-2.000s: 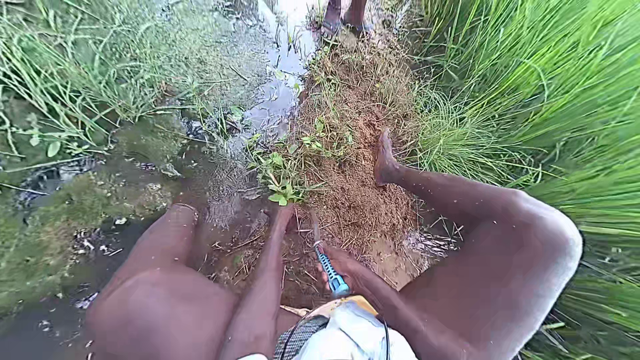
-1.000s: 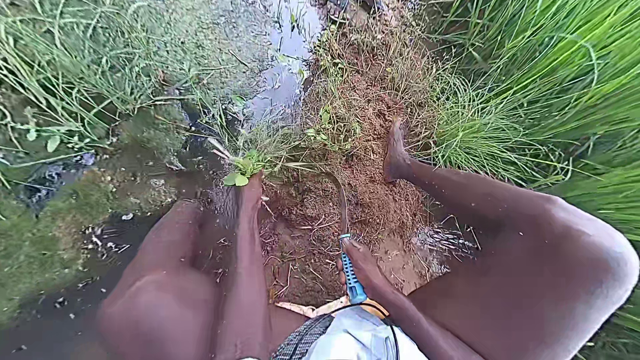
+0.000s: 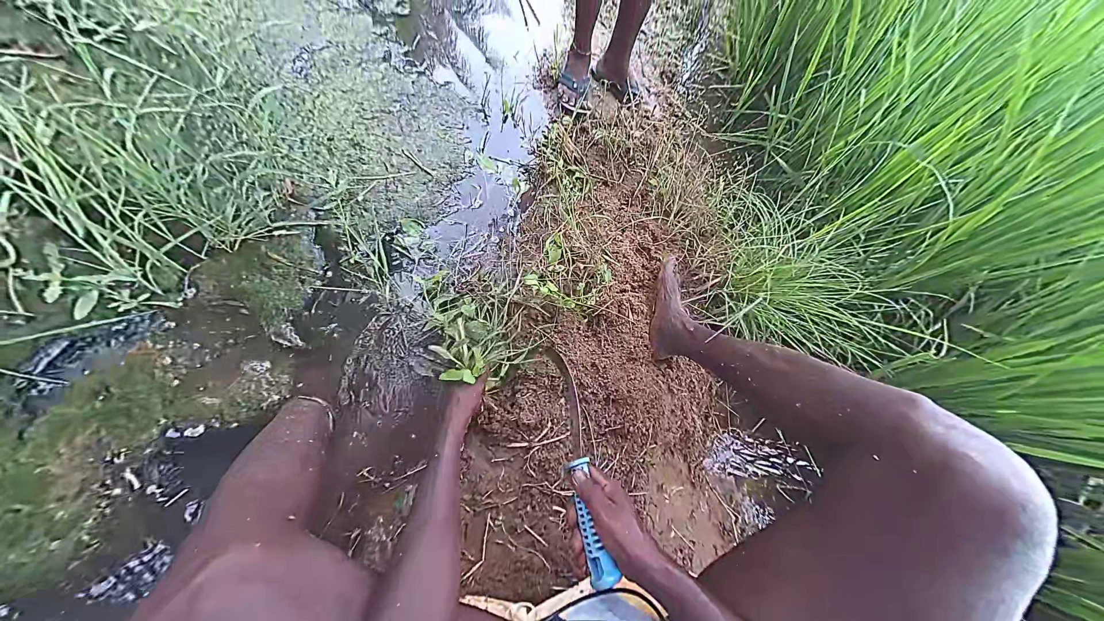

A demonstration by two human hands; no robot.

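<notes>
My right hand [image 3: 608, 517] grips the blue plastic handle of a sickle [image 3: 573, 405]. Its thin curved blade points away from me over the soil bank, with the tip among the grass. To the left, my left hand [image 3: 468, 392] is at a clump of green leafy weeds [image 3: 466, 341] on the bank's edge. Leaves cover its fingers, so its hold on the stems cannot be made out. The blade's tip is a short way right of that hand.
Another person's sandalled feet [image 3: 595, 86] stand on the bank [image 3: 621, 362] ahead. Muddy water [image 3: 371, 345] lies left, around my left leg; tall green grass [image 3: 931, 190] grows on the right. My bare right foot [image 3: 668, 310] rests on the bank.
My left hand, which held a leafy bunch over the water one second ago, has moved right to the weeds at the bank. The sickle has stayed in my right hand.
</notes>
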